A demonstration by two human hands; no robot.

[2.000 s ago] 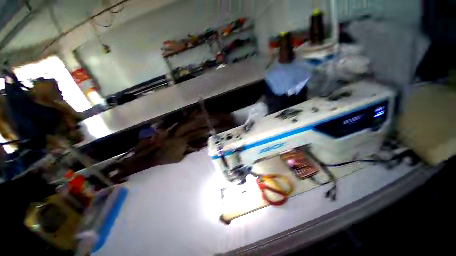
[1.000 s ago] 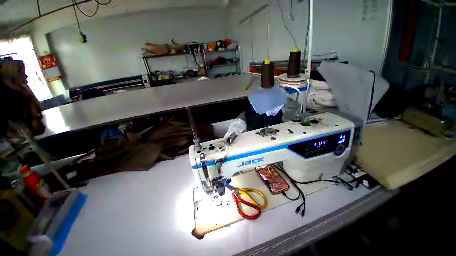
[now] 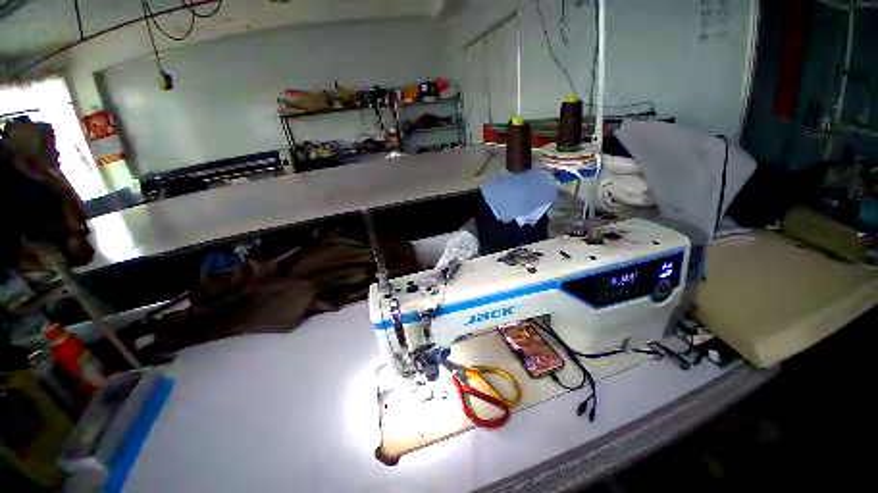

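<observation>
Neither of my hands is in view. The white lockstitch machine (image 3: 539,289) with a blue stripe stands in front of me, its display lit at the right end. A bright lamp lights the presser foot area (image 3: 416,366) and the needle plate (image 3: 424,419); no cloth shows under the foot. Scissors with one red and one yellow loop (image 3: 483,412) lie right of the needle, their blades partly hidden by the machine head. A smartphone (image 3: 531,349) with a lit reddish screen lies under the machine arm, with black cables beside it.
A dark brown fabric pile (image 3: 289,287) lies behind the white tabletop (image 3: 250,404). A blue-edged plastic tray (image 3: 120,433) and an orange-red bottle (image 3: 72,354) are at the left. Thread cones (image 3: 518,146) and light blue cloth (image 3: 520,197) are behind the machine. Beige folded cloth (image 3: 789,289) is at the right.
The view has swung and levelled since the oldest frame, then shifted only slightly. The machine, scissors and phone keep their places on the table.
</observation>
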